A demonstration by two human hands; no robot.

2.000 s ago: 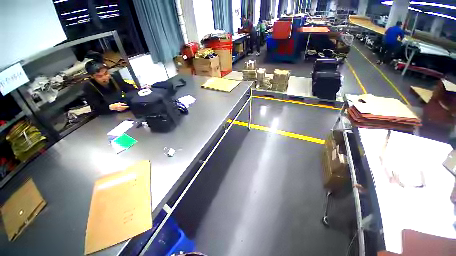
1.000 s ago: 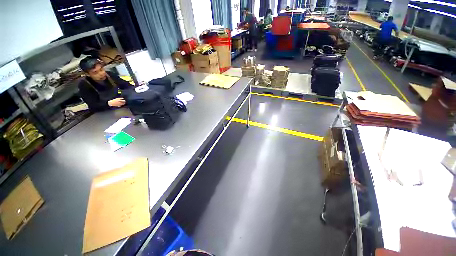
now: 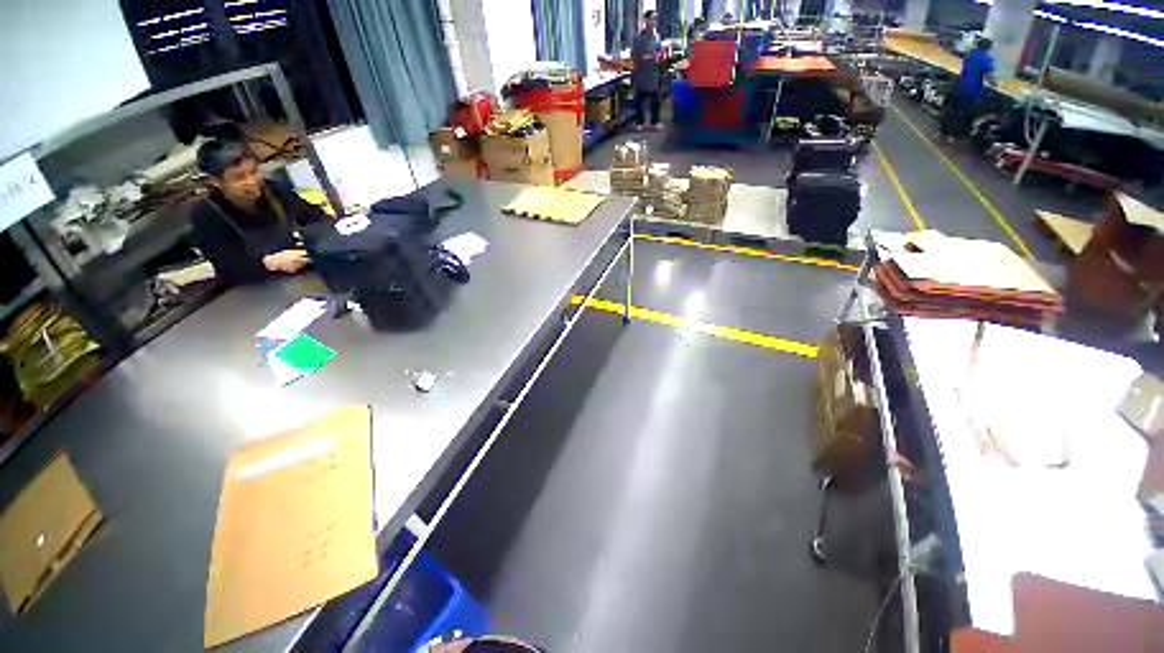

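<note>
Neither of my hands is in view. Nearest in front, a yellow-tan pattern board (image 3: 294, 523) lies on the dark worktable (image 3: 434, 440) at the left, its lower corner at the table edge. A smaller tan board (image 3: 49, 529) with a small white spot lies at the far left. At the right, a white-covered table (image 3: 1021, 434) holds a stack of rust-brown and beige panels (image 3: 964, 274) at its far end. A brown panel (image 3: 1085, 619) lies at its near corner, cut off by the frame.
A person (image 3: 249, 211) sits behind the worktable at a black bag (image 3: 383, 271). A green card (image 3: 305, 355) and papers lie nearby. A blue bin (image 3: 428, 600) stands under the table edge. A cardboard box (image 3: 845, 402) is beside the right table. Grey floor with yellow lines runs between the tables.
The view has shifted slightly, so the tables sit a little further left and up. The seated person's head has turned, and a distant person in blue has moved slightly. The boards and panels look unchanged.
</note>
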